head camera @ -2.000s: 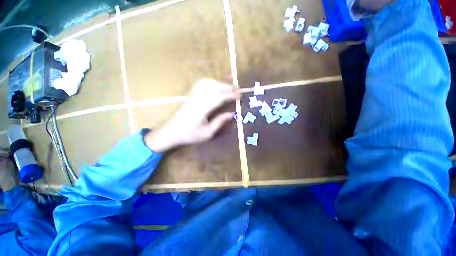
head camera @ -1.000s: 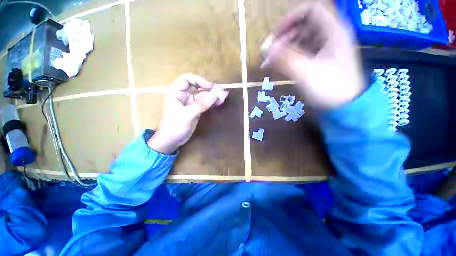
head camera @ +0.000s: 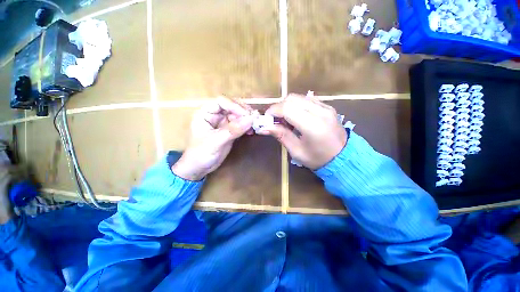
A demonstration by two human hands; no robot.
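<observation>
A small white plastic housing is held between the fingertips of both hands above the brown bench, near the vertical tape line. My left hand pinches its left side. My right hand grips its right side with thumb and fingers. Whether there is one part or two pressed together cannot be told. Loose white parts lie on the bench behind my right hand, which hides most of them.
A blue bin heaped with white parts stands at the upper right. A cluster of white parts lies beside it. A black tray holds white pieces in columns. A grey-black control box with crumpled white material stands upper left.
My right hand has come from the bin side down to my left hand and now grips the white housing with it. The black tray and separate cluster are uncovered. The bottle at far left has shifted.
</observation>
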